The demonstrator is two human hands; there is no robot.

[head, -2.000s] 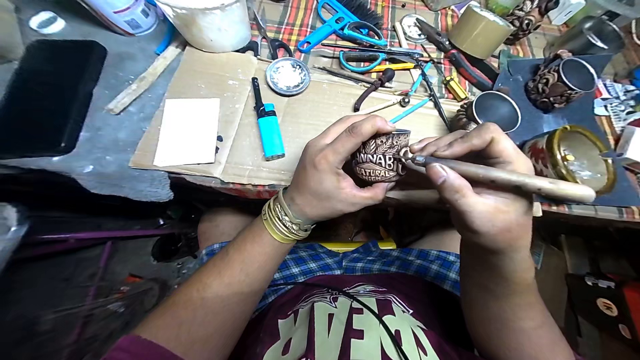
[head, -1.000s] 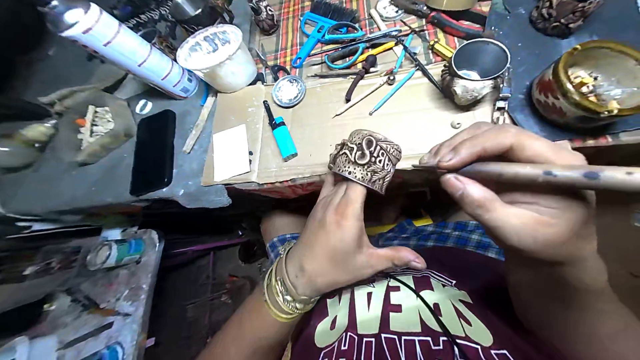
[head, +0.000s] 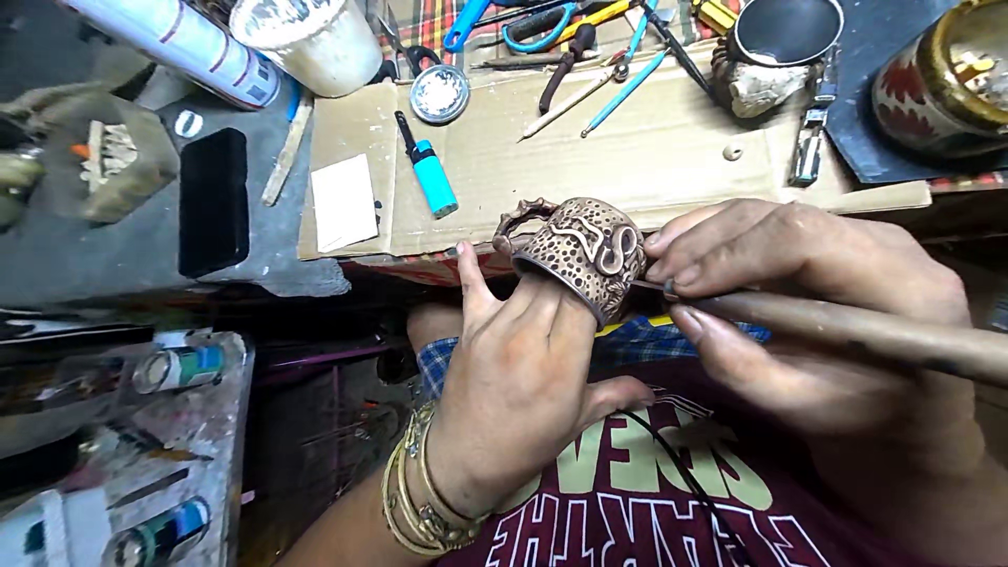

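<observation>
A carved brown mug (head: pixel 587 248) with a ridged handle, pitted surface and raised curling relief is tilted over the table's front edge. Inside its mouth are the fingers of my left hand (head: pixel 520 366); the thumb is spread apart below, and bangles circle the wrist. My right hand (head: pixel 787 291) pinches a wooden-handled tool (head: pixel 835 327) with a thin metal tip, which meets the relief on the mug's right side. The fingertips of this hand rest close against the mug wall. The tip's exact shape is too small to tell.
Cardboard (head: pixel 677 165) covers the table, bearing a turquoise lighter (head: pixel 433 185), a white card (head: pixel 344 203), a small round dish (head: pixel 439 94) and thin modelling tools (head: pixel 624 93). A white tub (head: pixel 307 47), a black phone (head: pixel 213 201), a metal-lined mug (head: pixel 787 31) and a glazed pot (head: pixel 929 94) stand around.
The mug has turned from its lettered side to the pitted side, and its handle now shows. My left hand has gone from gripping its outside to having fingers inside. The view has moved closer.
</observation>
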